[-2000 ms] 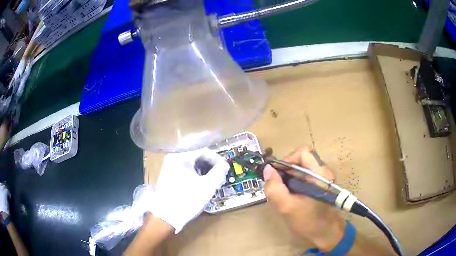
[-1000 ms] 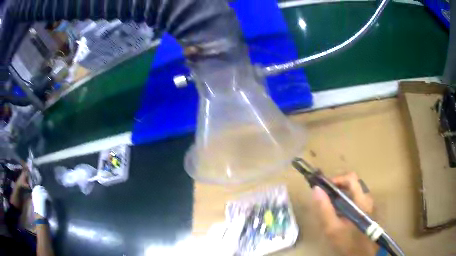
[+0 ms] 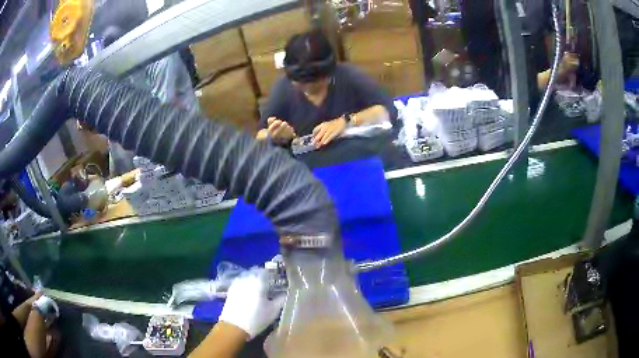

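Note:
My left hand [image 3: 249,305], in a white glove, reaches to the near edge of the blue plastic sheet [image 3: 378,210]. Its fingers are on a whitish plastic housing [image 3: 276,275], partly hidden by the clear fume hood [image 3: 322,314]. A crumpled clear bag [image 3: 210,285] trails left of that housing. My right hand is out of the picture. A small dark tip [image 3: 387,352] shows at the bottom edge beside the hood; it looks like the soldering iron's tip.
Another open housing with a board [image 3: 166,333] lies lower left. The black hose [image 3: 203,157] and silver gooseneck [image 3: 476,210] cross the view. A cardboard tray [image 3: 522,308] with a dark stand [image 3: 586,301] is right. A person works across the green belt [image 3: 448,210], beside stacked housings [image 3: 462,119].
The view has tilted up to the belt and the person opposite. My left hand has moved from the cardboard forward to the blue sheet with a housing. My right hand has left the picture.

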